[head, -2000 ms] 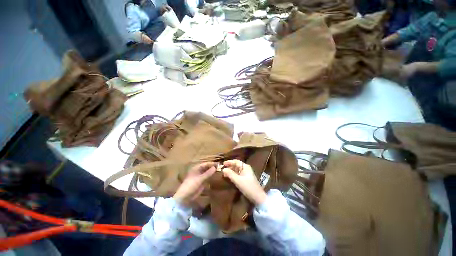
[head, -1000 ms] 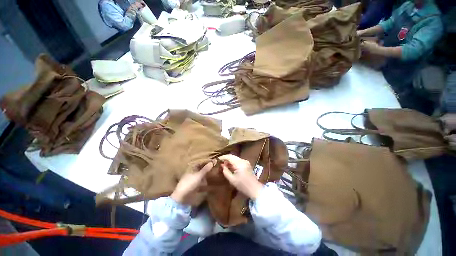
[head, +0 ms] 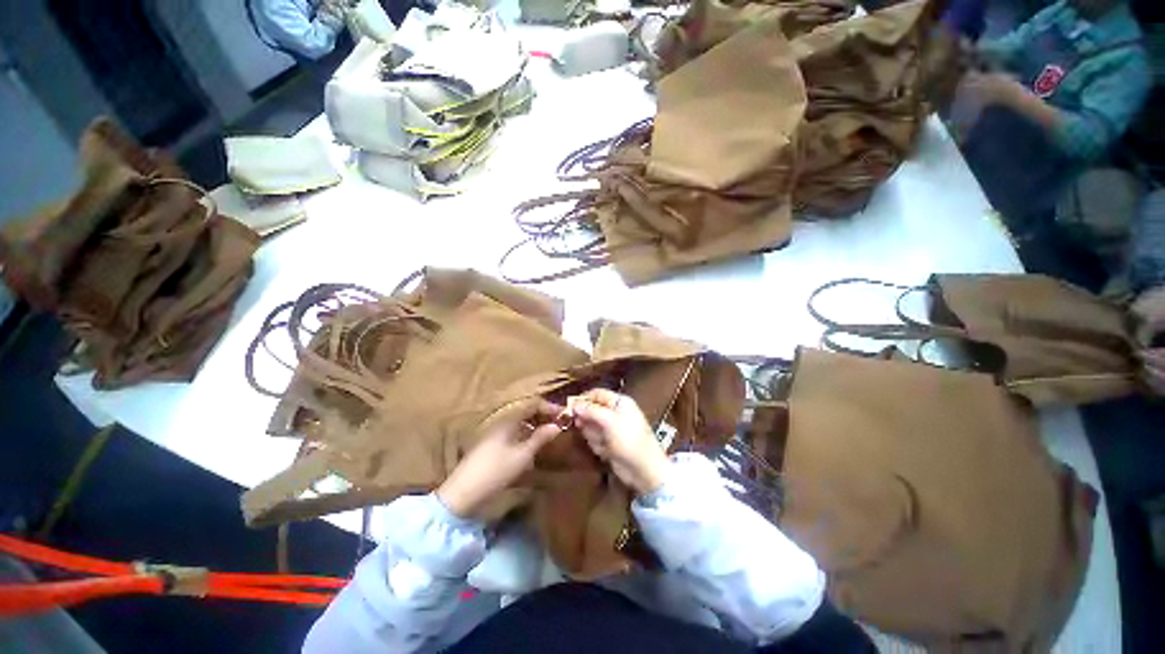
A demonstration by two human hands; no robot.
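Observation:
A tan-brown bag [head: 479, 371] lies at the table's near edge with its opening towards me. A thin gold zipper line [head: 677, 399] and a small white label [head: 666, 437] show at the right of the opening. My left hand [head: 501, 454] and my right hand [head: 611, 437] meet over the opening, fingertips almost touching. Both pinch a small part at the bag's opening, too small to name. Looped brown straps [head: 319, 326] lie at the bag's left end.
Brown bags are piled at the left [head: 153, 275], the back [head: 715, 153] and the right [head: 933, 492]. Pale bag pieces [head: 428, 102] are stacked at the back of the white table [head: 422, 228]. An orange-red cord [head: 268, 583] crosses low left. A person [head: 1086, 77] works at the upper right.
The camera view has shifted, moving the table and piles leftward. My hands stay together at the bag opening, with small finger movements. The strap beside my left hand has dropped lower.

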